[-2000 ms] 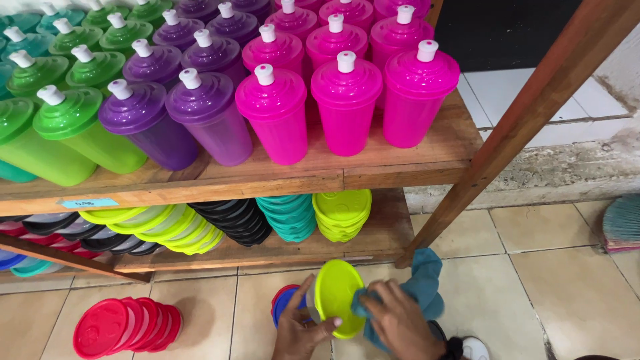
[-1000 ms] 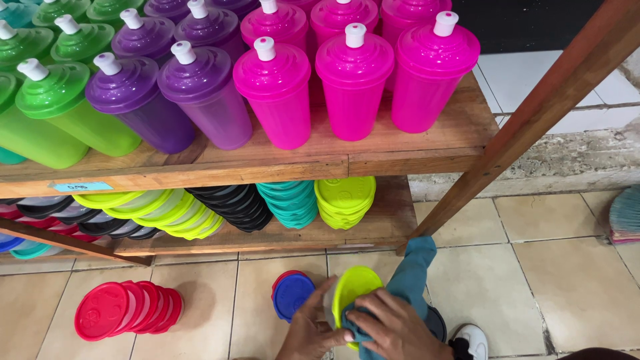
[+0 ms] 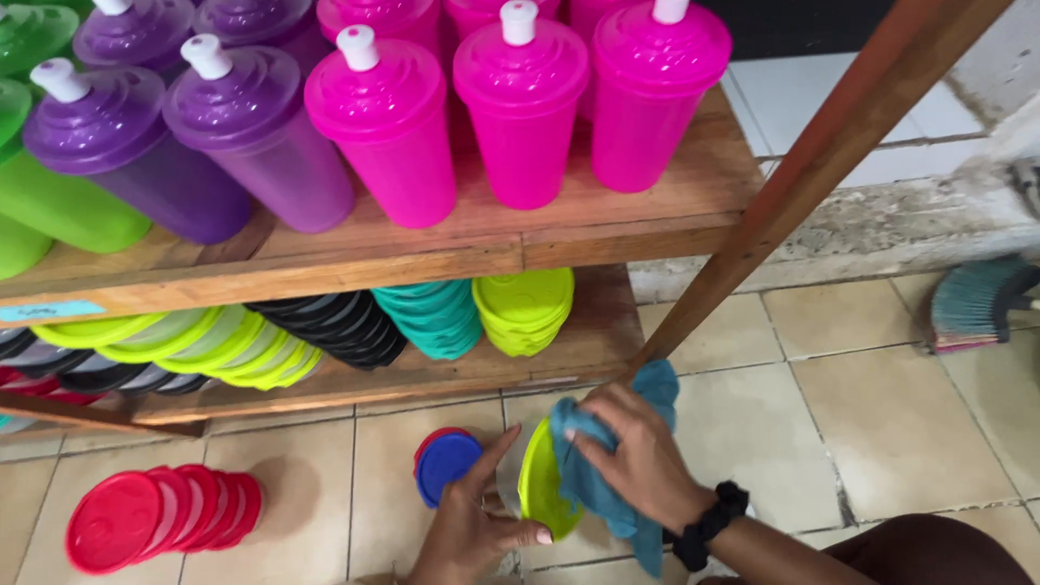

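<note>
My left hand (image 3: 471, 520) grips a plastic container with a lime-green lid (image 3: 546, 487), tilted on its side with the lid facing right. My right hand (image 3: 642, 455) presses a blue-teal cloth (image 3: 597, 479) against the lid, covering its upper right part. A dark scrunchie circles my right wrist. Just left of the held container, a blue lid (image 3: 447, 467) rests over a red one on the floor. Farther left lies a leaning row of red-lidded containers (image 3: 114, 524).
A wooden shelf (image 3: 634, 231) holds pink (image 3: 520, 122), purple (image 3: 252, 130) and green bottles. Its lower board carries lime (image 3: 524, 309), teal (image 3: 431, 321) and black (image 3: 341, 325) lidded stacks. A slanting wooden post (image 3: 764, 219) stands right; a broom head (image 3: 979, 301) lies beyond.
My right hand and the cloth have shifted up over the lid, from its lower part. My left hand still holds the lime-lidded container.
</note>
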